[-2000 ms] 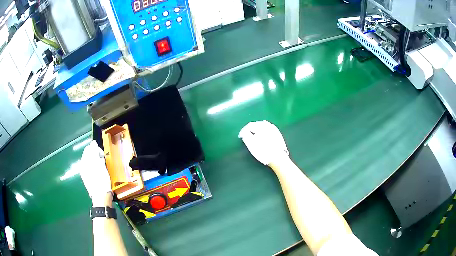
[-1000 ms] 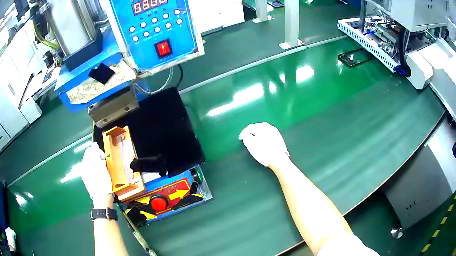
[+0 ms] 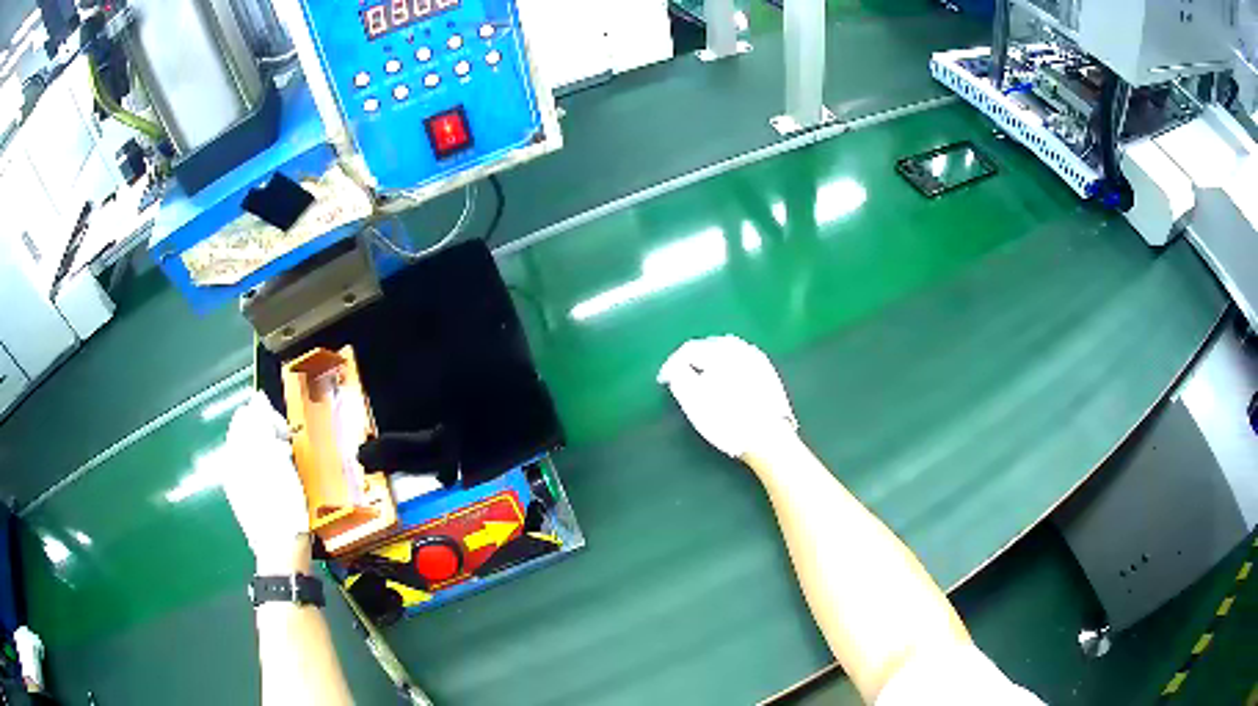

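My left hand [image 3: 262, 469], in a white glove, rests along the left side of the orange fixture [image 3: 328, 439]; whether its fingers grip the fixture I cannot tell. No phone frame shows in the fixture. The metal press head [image 3: 315, 295] is above the fixture's far end. My right hand [image 3: 727, 392], also white-gloved, rests on the green belt with its fingers curled; nothing shows in it, but its underside is hidden. A thin black phone frame [image 3: 946, 168] lies on the belt at the far right.
A black cover cloth [image 3: 462, 359] lies beside the fixture. A red push button [image 3: 437, 559] is on the near base panel. The blue controller [image 3: 421, 97] stands behind. Grey-white machinery [image 3: 1173, 166] is at the right over the belt [image 3: 621, 552].
The black phone frame has come out from beside the right machinery and moved left along the belt. My two hands have not visibly moved.
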